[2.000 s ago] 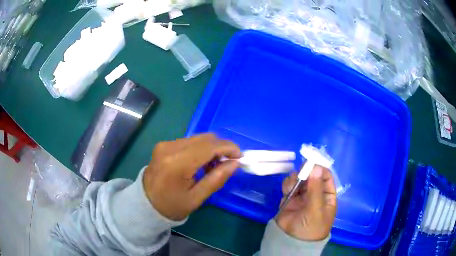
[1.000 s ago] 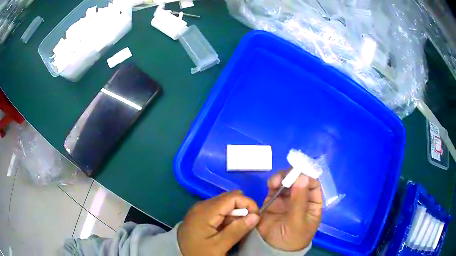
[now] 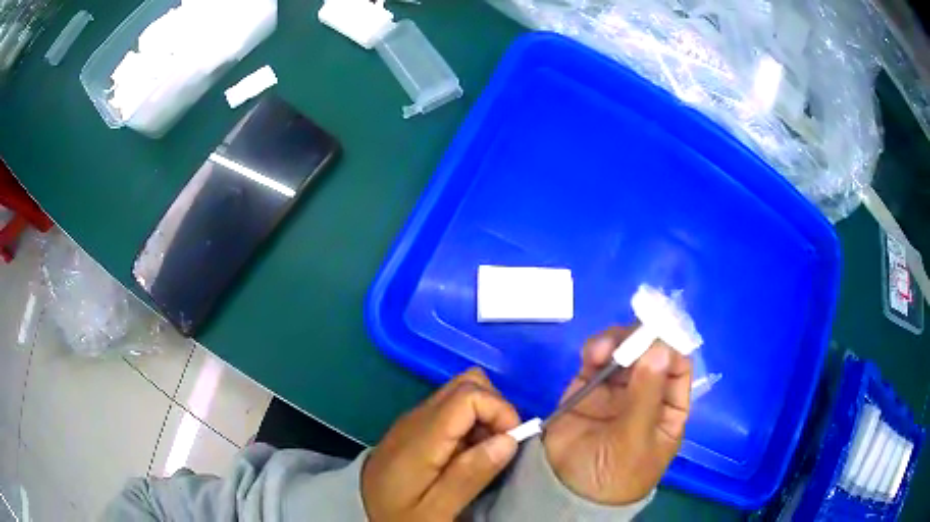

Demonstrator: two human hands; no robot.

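My right hand (image 3: 627, 418) holds a slim metal tool (image 3: 581, 395) near the blue work tray's front edge. A small white piece (image 3: 634, 346) sits at the tool's upper end, between my fingertips. My left hand (image 3: 444, 449) pinches another small white piece (image 3: 525, 429) at the tool's lower end; whether it is on the tool I cannot tell. A white absorbent block (image 3: 524, 295) lies in the blue work tray (image 3: 622, 153). A fluffy white piece (image 3: 667, 318) is just beyond my right fingertips. A clear sleeve (image 3: 705, 383) shows partly behind my right hand.
A smartphone (image 3: 237, 214), a tub of white pieces (image 3: 102, 94), a loose white strip (image 3: 251, 87) and a clear sleeve (image 3: 420, 68) lie at left. A large clear bag (image 3: 714, 82) is behind the tray. A blue slotted tray (image 3: 879, 454) with white units is at right.
The white block left my left hand and lies in the tray. My left hand has come to the tool's lower end with a small white piece. The view has shifted slightly.
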